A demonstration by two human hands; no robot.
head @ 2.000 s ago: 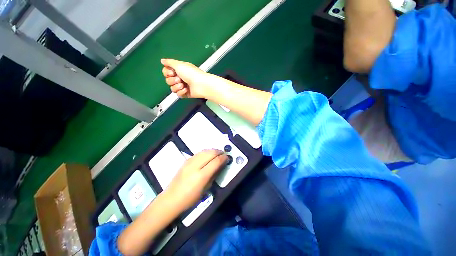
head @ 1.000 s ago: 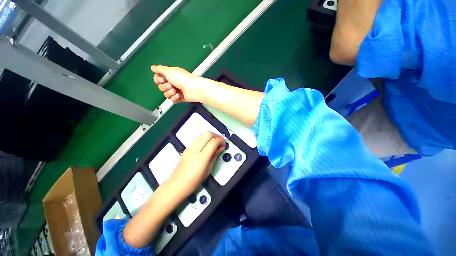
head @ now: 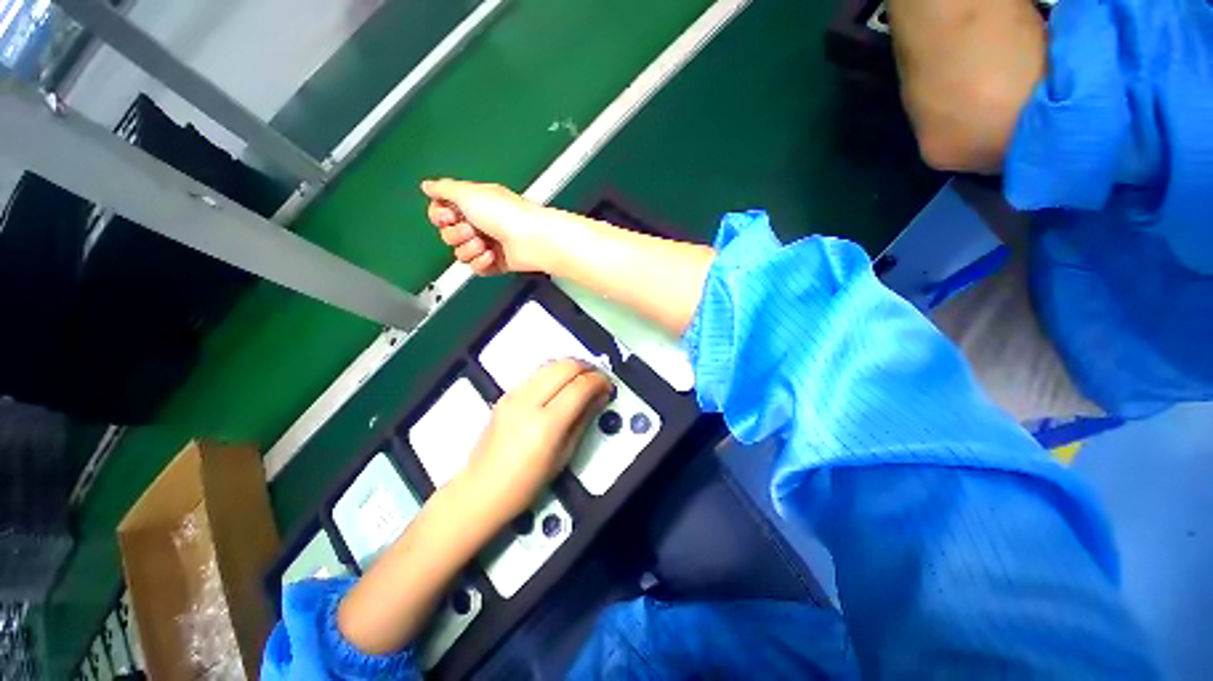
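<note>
Mint-green phones, white in glare, lie back side up in a black tray [head: 500, 620]. My left hand [head: 543, 423] reaches across it, fingers together, fingertips at the upper lens of one phone [head: 605, 459]. Two dark lenses of that phone show beside them. Whether the fingers pinch anything is hidden. My right hand [head: 482, 229] is raised over the rail, fingers curled and thumb against the forefinger; no held piece is visible. Its forearm partly covers the phone in the far slot [head: 659, 353]. Another phone [head: 530, 548] shows lenses below my left wrist.
An open cardboard box [head: 240, 512] holding crumpled clear plastic stands left of the tray. A pale rail [head: 326, 403] with grey posts [head: 253, 246] borders the green conveyor [head: 326, 286]. Dark stacks [head: 93, 319] stand beyond. Another person's forearm [head: 968, 87] is at upper right.
My left fingertips have shifted from the phone's middle lens up to its upper lens, uncovering other lenses. My right hand stays raised, moving only slightly.
</note>
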